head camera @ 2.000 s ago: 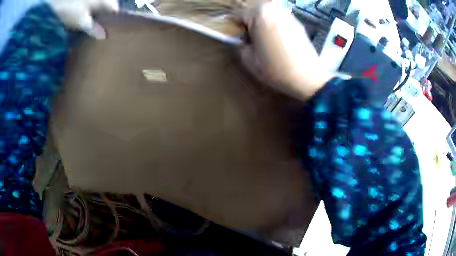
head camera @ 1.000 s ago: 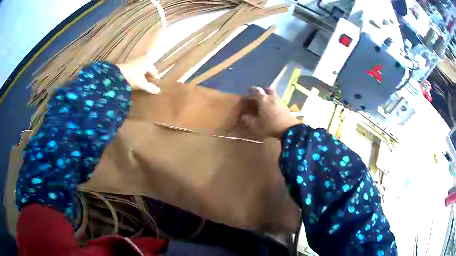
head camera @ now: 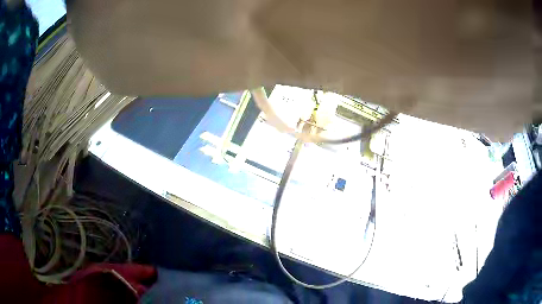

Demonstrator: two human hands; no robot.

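The brown bag panel (head camera: pixel 297 47) is raised close to the camera and fills the top of the view, blurred. A thin strap (head camera: pixel 275 219) hangs below it as a long U-shaped loop over the white table's front part, and a shorter curved strap (head camera: pixel 270 116) hangs above it. Neither hand shows. Only my left sleeve at the left edge and my right sleeve at the lower right are in view. Behind the hanging straps lie the template (head camera: pixel 208 169) and yellow-gold frame parts (head camera: pixel 240 119). The sewing head is not visible.
A thick bundle of strips (head camera: pixel 65 113) lies at the left, with looped strips (head camera: pixel 80 237) hanging below it. A dark mat (head camera: pixel 160 127) lies left of the template. The white table's front edge (head camera: pixel 208 219) slants across. A red thread cone (head camera: pixel 503 186) is at the right.
The panel has moved up toward the camera from low in front of me, uncovering the table and template. Both hands have left the view, and hanging strap loops now show.
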